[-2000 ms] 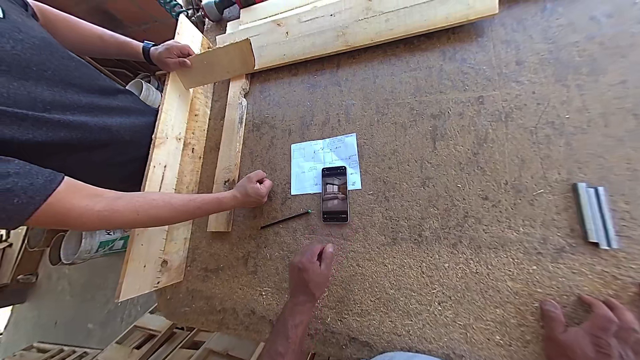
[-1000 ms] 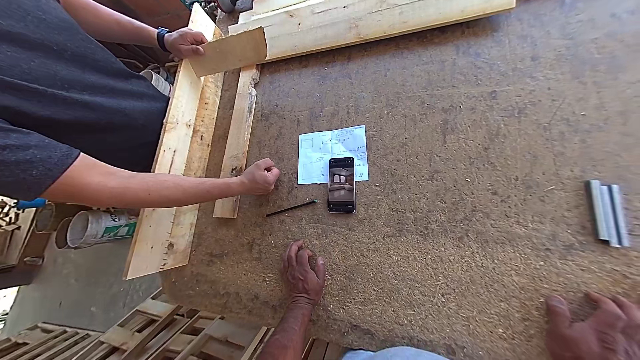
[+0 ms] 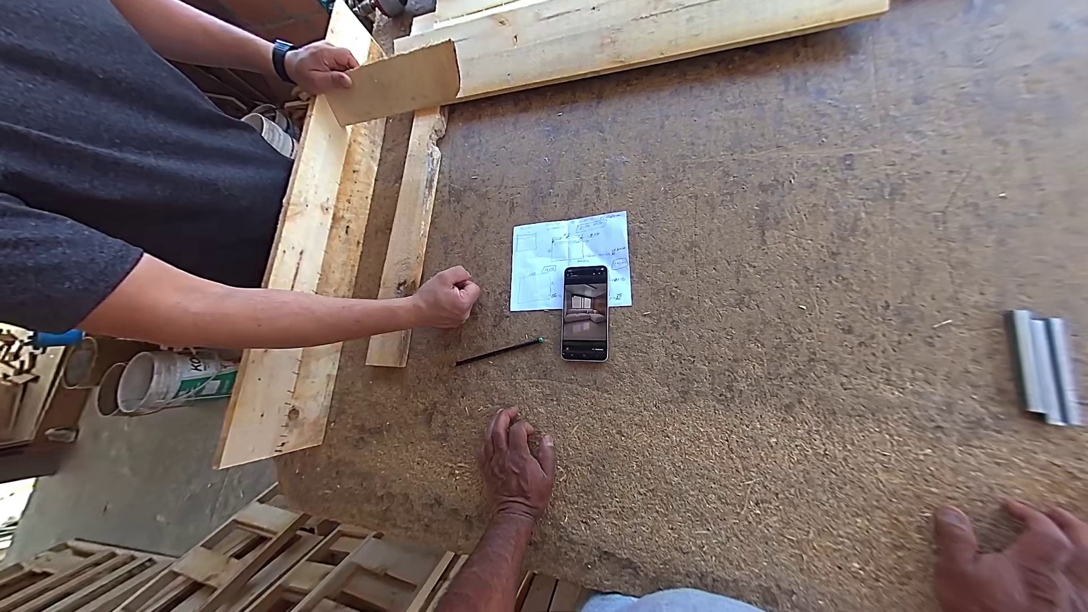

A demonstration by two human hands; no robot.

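My left hand [image 3: 517,463] rests on the sawdust-strewn particleboard table [image 3: 765,357], its fingers loosely curled and nothing seen in it. At the lower right edge my right hand [image 3: 1011,557] lies on the board with fingers spread, partly cut off by the frame. Ahead of my left hand are a black pencil [image 3: 499,352] and a smartphone [image 3: 586,319] showing a picture of a room. The phone overlaps the lower part of a sheet of paper [image 3: 535,255] with hand-drawn sketches. Beyond my right hand lie grey metal profile pieces [image 3: 1045,367].
Another person in a dark shirt [image 3: 127,153] leans at the left, a fist [image 3: 448,297] on the table and the other hand [image 3: 321,68] at a thin board [image 3: 399,82]. Long planks [image 3: 663,38] line the far side. Buckets [image 3: 174,382] and wooden frames [image 3: 246,552] are beyond the table's edges.
My left hand's fingers have loosened a little from a more closed curl. The phone, paper and pencil stay in place on the table. The view has shifted slightly.
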